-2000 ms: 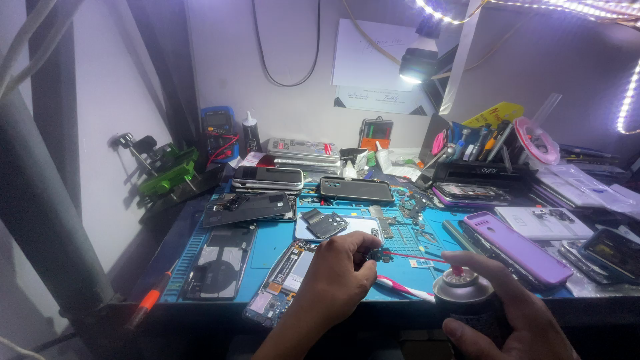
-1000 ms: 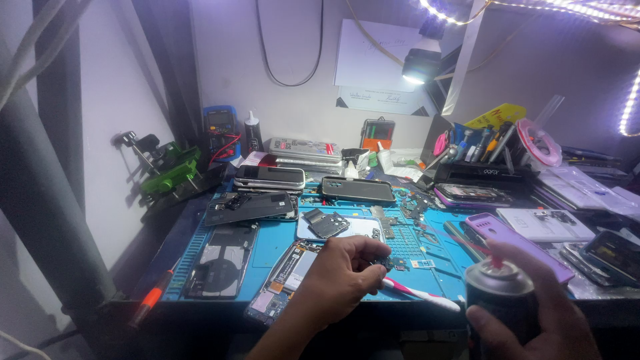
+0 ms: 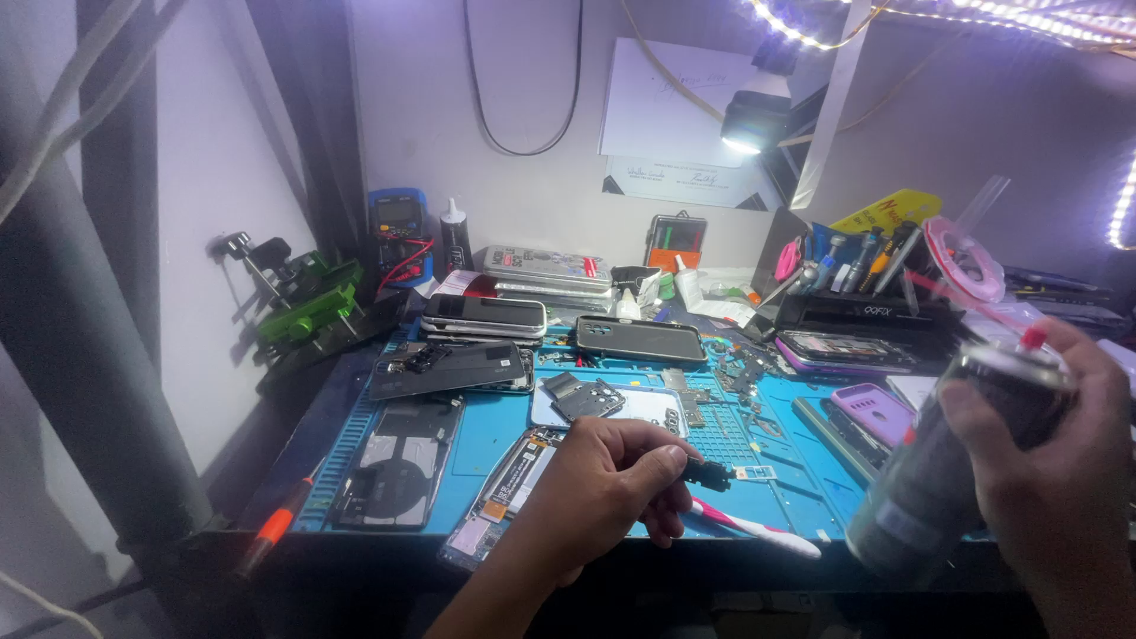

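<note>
Between the thumb and fingers of my left hand (image 3: 635,475) is a small dark phone part (image 3: 708,474), perhaps a circuit board, held above the blue repair mat (image 3: 497,426). My right hand (image 3: 1056,444) grips a spray can (image 3: 950,453) with a red nozzle, tilted and somewhat blurred, at the right. A thin red straw points from the nozzle up and to the left. Under the left hand lies a white and pink toothbrush (image 3: 763,531). An opened phone with its battery showing (image 3: 510,488) is partly hidden by the left forearm.
Phone back panels (image 3: 399,470), a black phone case (image 3: 641,339) and stacked phones (image 3: 484,318) cover the mat's left and back. Loose metal parts (image 3: 688,399) lie mid-mat. At right are a purple case (image 3: 874,410) and a tool holder (image 3: 852,311). A screwdriver (image 3: 277,524) rests at the left edge.
The spray can in my right hand has moved away from the small part and been raised and tilted. Its straw, earlier directed at the part, now points up-left. My left hand has stayed nearly in place.
</note>
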